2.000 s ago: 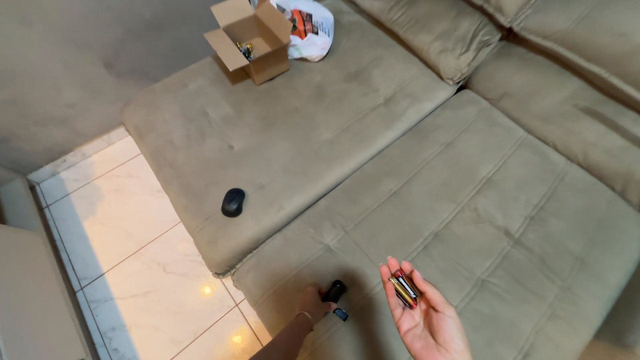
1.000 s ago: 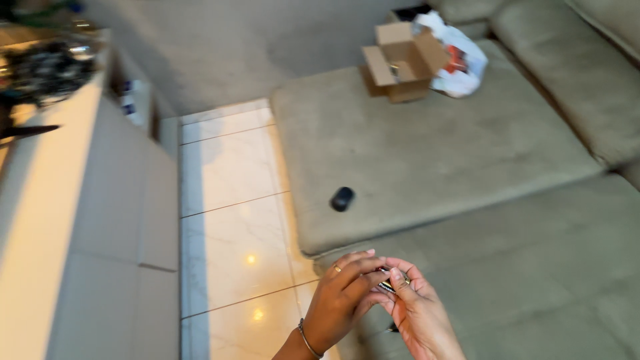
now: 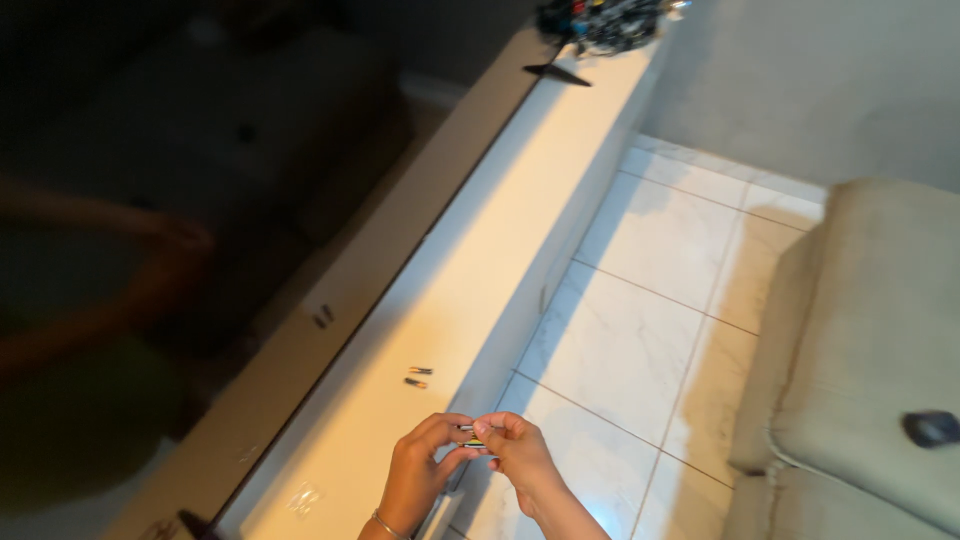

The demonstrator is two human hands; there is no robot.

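My left hand [image 3: 424, 465], with a bracelet at the wrist, and my right hand [image 3: 517, 457] meet at the lower middle. Between their fingertips they hold a few small batteries [image 3: 472, 442], partly covered by the fingers. Just beyond the hands, two batteries [image 3: 420, 370] [image 3: 415, 383] lie side by side on the white cabinet top [image 3: 465, 300]. A black computer mouse [image 3: 930, 429] rests on the sofa at the far right.
A large dark TV screen [image 3: 225, 150] stands along the cabinet's left, reflecting the hands and batteries. A tangle of dark cables or ornaments [image 3: 615, 26] sits at the far end. Crumpled clear plastic [image 3: 303, 498] lies near. Tiled floor [image 3: 630, 330] separates cabinet and sofa [image 3: 870, 315].
The view has swung left from the sofa to the cabinet. My left hand has left the dark object it was at on the sofa and joined my right hand at the batteries.
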